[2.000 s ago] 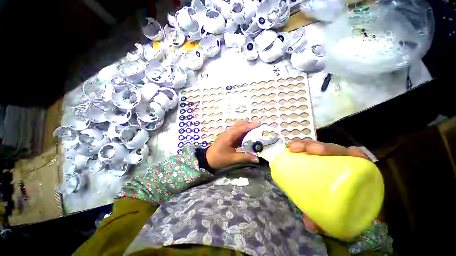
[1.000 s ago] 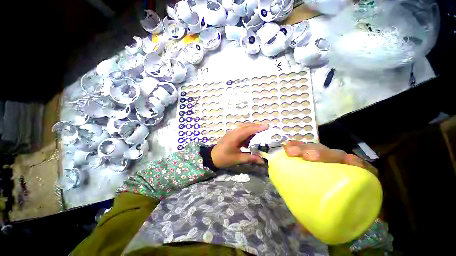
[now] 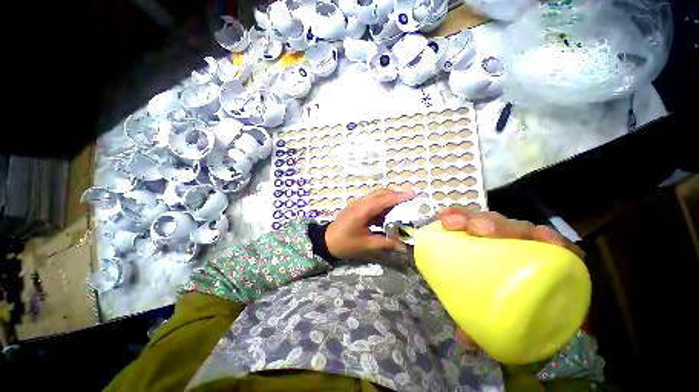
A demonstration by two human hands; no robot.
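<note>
My left hand (image 3: pixel 363 226) holds a white plastic shell (image 3: pixel 415 210) between fingers and thumb, over the near edge of the punched tray (image 3: pixel 368 164). My right hand (image 3: pixel 498 227) grips a large yellow squeeze bottle (image 3: pixel 510 295), its base tilted up toward me. The bottle's thin nozzle points left and reaches the shell. The nozzle tip and the dark spot on the shell are partly hidden and blurred. The tray has rows of tan holes, with blue-ringed discs in its left columns.
A heap of white shells (image 3: pixel 190 139) lies to the left, and more shells (image 3: pixel 415 58) lie at the back, some with dark round pieces. A clear plastic bag (image 3: pixel 582 57) is at the back right, with a short black stick (image 3: pixel 503 117) beside it.
The shell has turned in my left hand, so its dark round piece shows less. The bottle's nozzle has come to the shell. Both hands stay in nearly the same place.
</note>
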